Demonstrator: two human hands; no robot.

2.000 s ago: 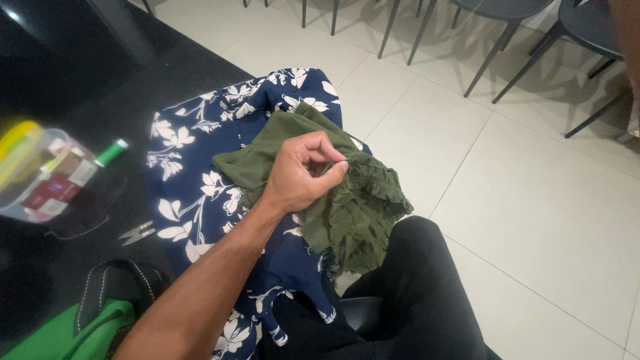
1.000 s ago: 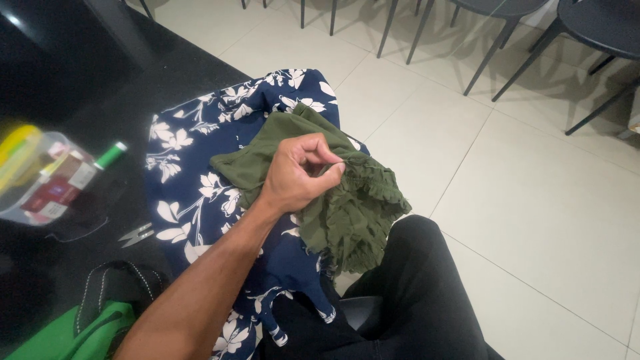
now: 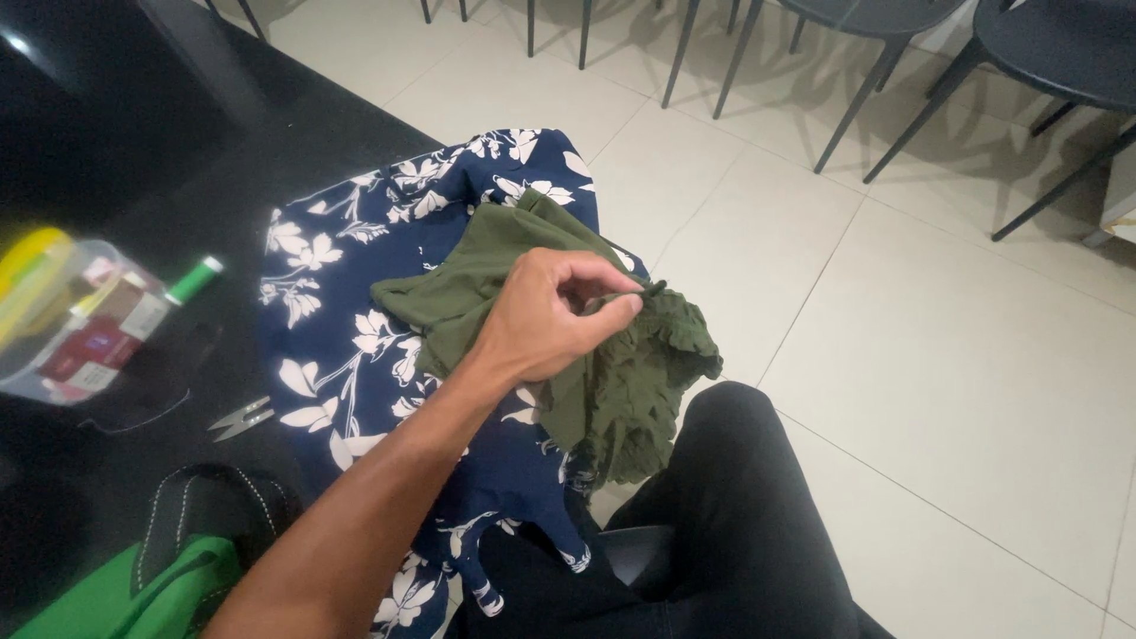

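Note:
My left hand point(image 3: 568, 311) comes in from the lower left, its thumb and index finger pinched together on the edge of an olive-green garment point(image 3: 453, 257). The garment has a gathered, ruffled part point(image 3: 657, 382) hanging to the right of the fingers. Beneath it lies a navy fabric with white flowers point(image 3: 346, 257), spread from the dark table across my lap; narrow strap-like ends hang near my knee. Whether a needle or thread is between the fingertips cannot be told. My right hand is not in view.
On the black table point(image 3: 328, 115) at left are a clear plastic tub point(image 3: 98, 328) with a yellow lid, a green-and-white marker point(image 3: 195, 280), thread snips point(image 3: 241, 419) and a green bag point(image 3: 133, 595) with black handles. Dark chairs point(image 3: 870, 18) stand on the tiled floor beyond.

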